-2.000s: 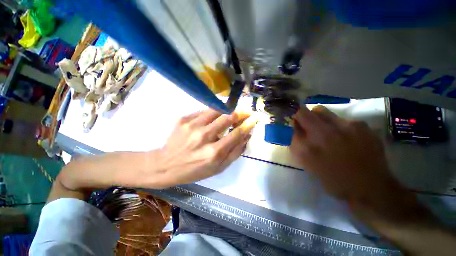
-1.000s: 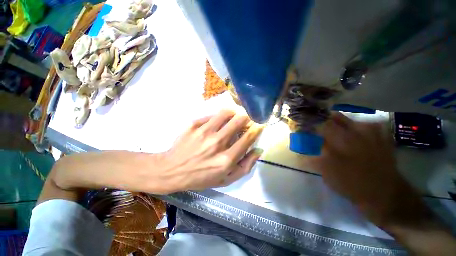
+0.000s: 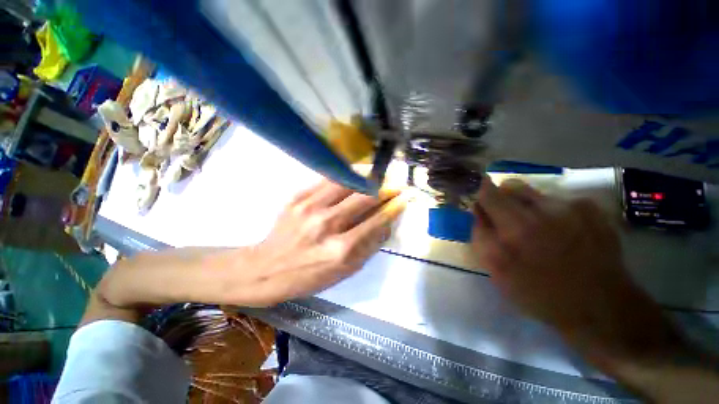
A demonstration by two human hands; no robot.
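The sewing machine head (image 3: pixel 575 134) hangs over the white table, its needle area (image 3: pixel 406 177) in bright glare. My left hand (image 3: pixel 327 233) lies flat on the table, fingertips at the left of the needle area. The work under them is washed out, so its edges and my grip cannot be told. My right hand (image 3: pixel 544 252) is blurred and shaded, fingers bent down just right of the small blue knob (image 3: pixel 450 224); what its fingertips touch is hidden. A blurred orange-yellow patch (image 3: pixel 349 140) shows behind the blue bar (image 3: pixel 236 87).
A heap of cream pieces (image 3: pixel 169 130) lies at the table's far left, beside stacked brown sheets (image 3: pixel 106 158). A black phone (image 3: pixel 664 199) lies on the right. The ruler-marked edge (image 3: pixel 378 339) runs along the front, with brown pieces (image 3: pixel 229 355) below it.
The view has shifted, so the blue bar again crosses at the left. The textured orange-brown patch seen clearly one second ago is now mostly covered. Both hands stay beside the needle area.
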